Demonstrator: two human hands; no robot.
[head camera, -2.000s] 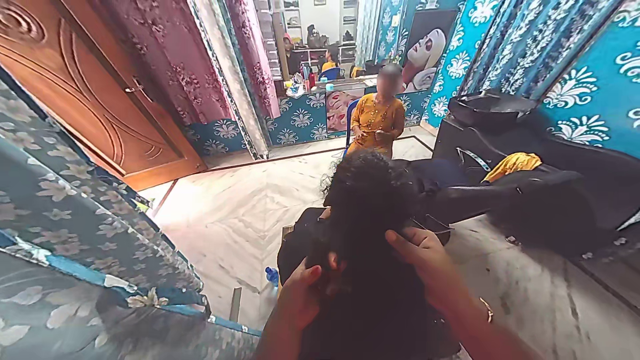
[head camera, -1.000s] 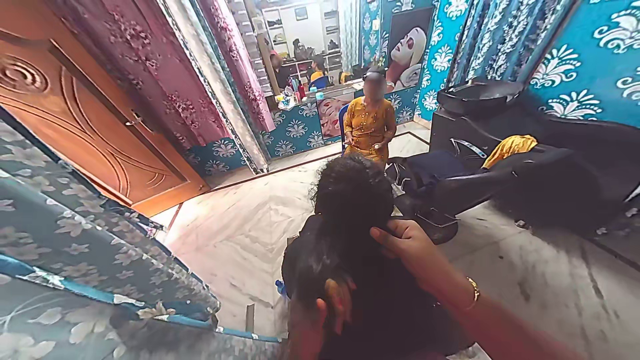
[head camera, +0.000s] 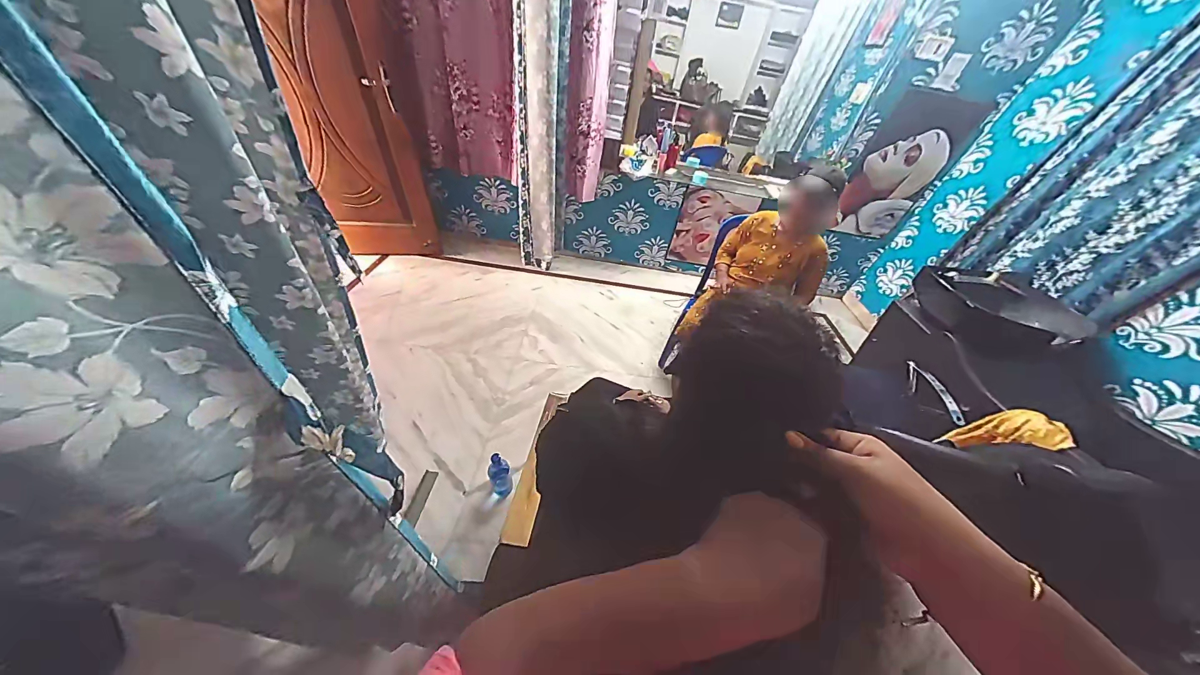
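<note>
A seated person in dark clothing has their back to me, their dark curly hair (head camera: 759, 375) just below the middle of the view. My right hand (head camera: 848, 459) pinches a lock of that hair at the right side of the head, a gold bangle on its wrist. My left hand (head camera: 764, 534) reaches across from the lower left to the back of the head; its fingers are lost in the dark hair, so their grip cannot be made out. Long hair hangs down below my hands.
Another person in yellow (head camera: 769, 253) sits on a blue chair ahead. A black wash basin (head camera: 1003, 305) and black recliner with a yellow cloth (head camera: 1012, 429) stand at right. A blue bottle (head camera: 500, 475) is on the floor. At left are a floral curtain (head camera: 103, 375) and wooden door (head camera: 352, 122).
My left hand has moved from the left side of the hair across to the right, near my right hand. The right hand stays on the hair at the right side. The view has shifted.
</note>
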